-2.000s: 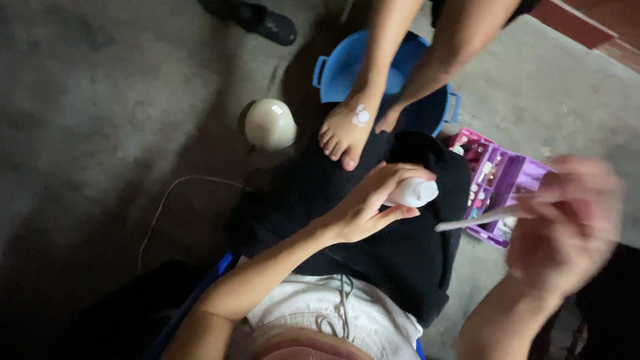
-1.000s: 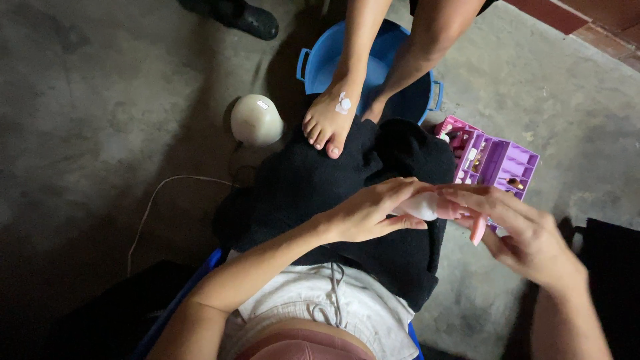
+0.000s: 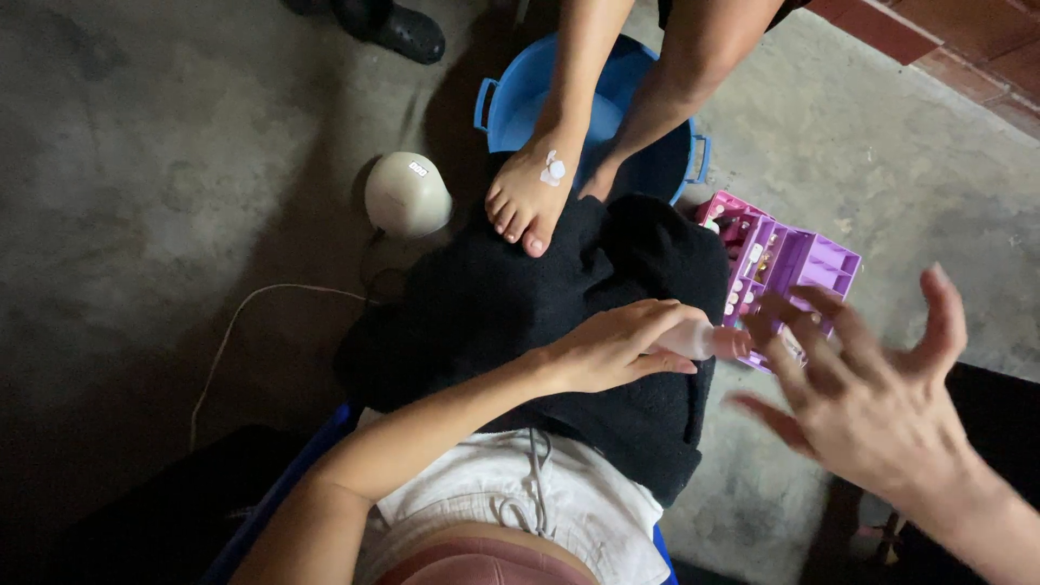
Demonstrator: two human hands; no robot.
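My left hand (image 3: 626, 345) is closed around a pale plastic bottle (image 3: 691, 340) with a pink cap, lying sideways over my lap. Just right of the cap, my right hand (image 3: 845, 374) is blurred, fingers spread, with nothing seen in it. A black towel (image 3: 496, 301) covers my lap, and another person's foot (image 3: 532, 191) rests on it. White cream (image 3: 553, 169) lies on top of that foot. The person's other foot (image 3: 601, 179) is at the blue basin, partly hidden by the towel.
The blue plastic basin (image 3: 520, 89) stands ahead. A pink and purple organizer case (image 3: 780, 260) with small bottles lies open at the right. A white dome-shaped device (image 3: 406, 195) is on the concrete floor at the left, near a thin cable (image 3: 244, 305). A black clog (image 3: 406, 32) is at the top.
Two seconds ago my right hand held a thin white stick and the bottle had no pink cap. One second ago my right hand was at the bottle's top; now it is apart, fingers spread.
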